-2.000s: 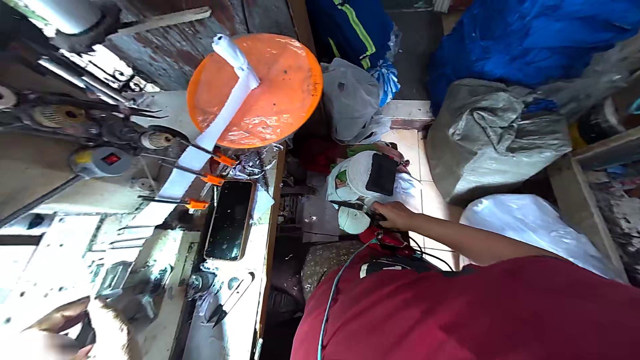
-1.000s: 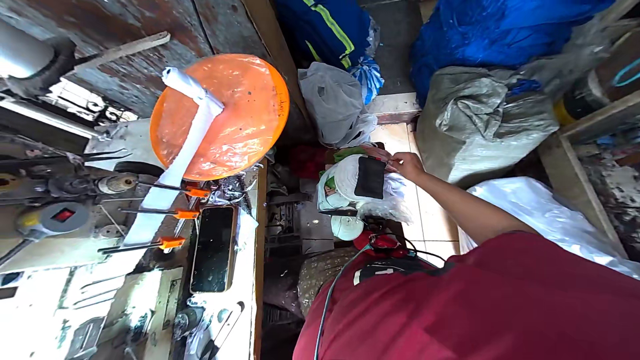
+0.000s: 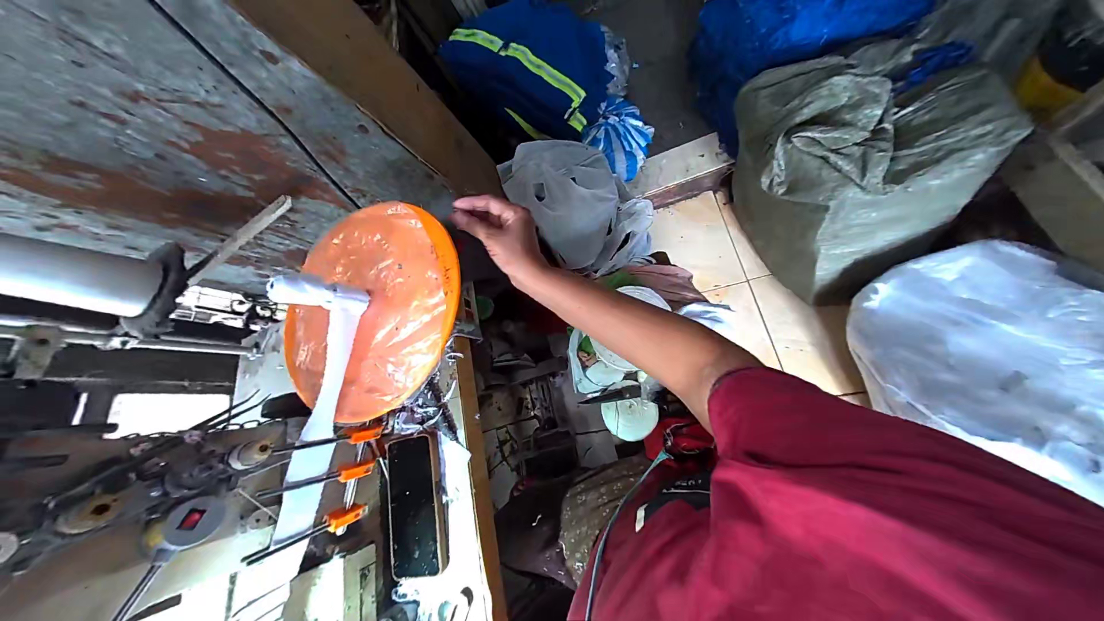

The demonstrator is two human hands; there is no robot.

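My right hand (image 3: 504,233) reaches in from the right, thumb and fingertips close together, just right of an orange round disc (image 3: 388,302) under clear plastic. A dark patch lies below the fingers; whether they hold something dark is unclear. A white strip (image 3: 332,362) runs from the disc down past several orange-tipped rods (image 3: 355,471). Nearby on the worktop lies a phone (image 3: 414,509) with a dark screen. Under my forearm stands a white container (image 3: 634,302), partly hidden. My left hand is out of view.
A grey plastic bag (image 3: 565,203) and a blue bundle with yellow-green stripes (image 3: 526,65) lie beyond my hand. A large grey-green sack (image 3: 862,172) and a whitish plastic bag (image 3: 983,345) stand at right. Machine parts (image 3: 185,522) crowd the lower left.
My right hand has moved from the white container toward the orange disc. The black piece seen on the container earlier no longer shows there. My left hand, at lower left earlier, is out of view.
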